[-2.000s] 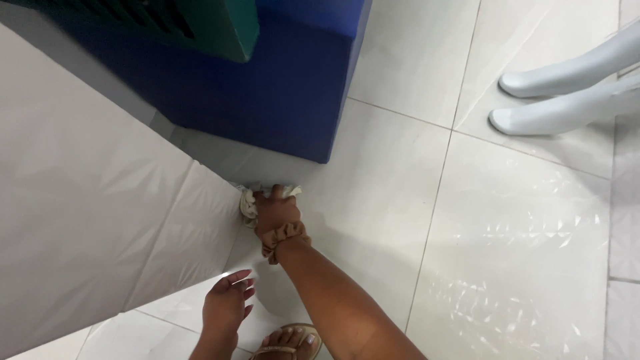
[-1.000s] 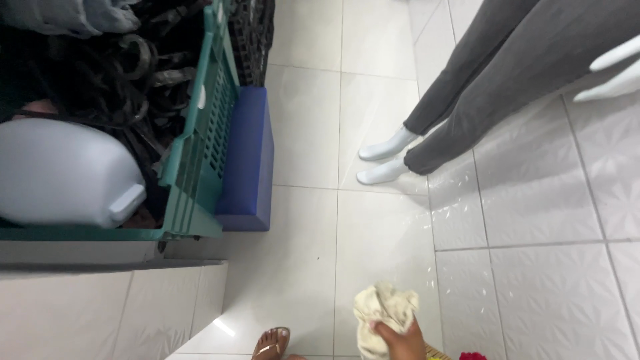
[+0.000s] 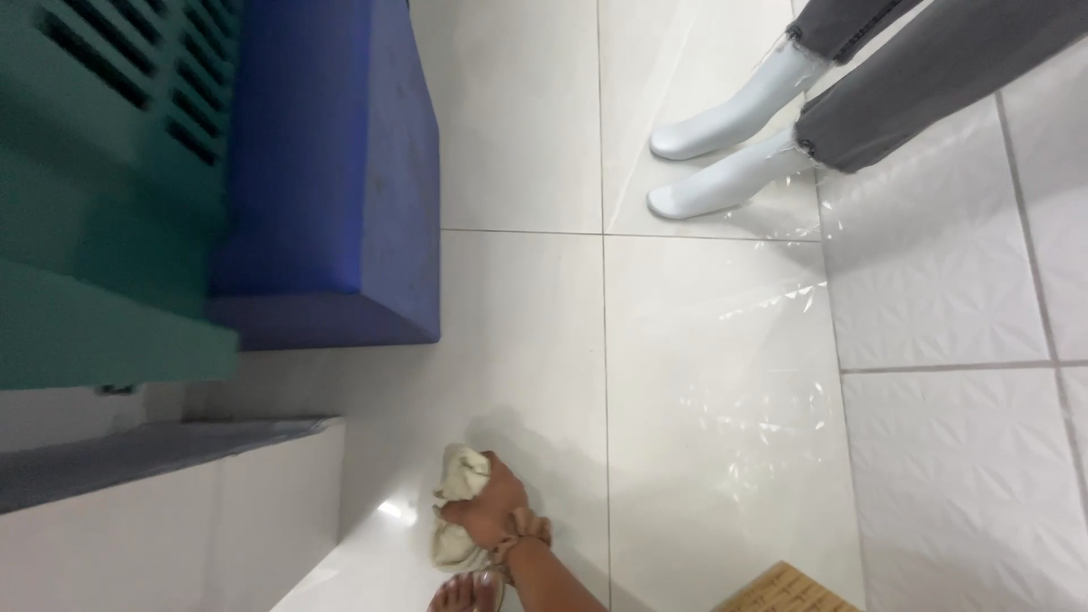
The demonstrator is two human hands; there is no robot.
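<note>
My right hand (image 3: 495, 508), with a brown scrunchie (image 3: 523, 534) round its wrist, is closed on a crumpled cream cloth (image 3: 466, 473) pressed against the glossy white tiled floor (image 3: 518, 297). The cloth bulges out on the left of my fingers. Just below it, at the bottom edge, are the toes of my foot (image 3: 463, 592). My left hand is outside the view.
A blue block (image 3: 297, 170) and a green slotted plastic crate (image 3: 110, 212) stand at left, above a white tiled ledge (image 3: 187, 527). Mannequin feet (image 3: 722, 183) in grey jeans (image 3: 918, 93) are at upper right, beside a tiled wall (image 3: 952, 459). A woven item (image 3: 786, 591) lies at the bottom.
Two seconds ago my right hand held the cloth by the white ledge's corner; now it is on open floor. My left hand, seen then, has left the view. The view has shifted considerably.
</note>
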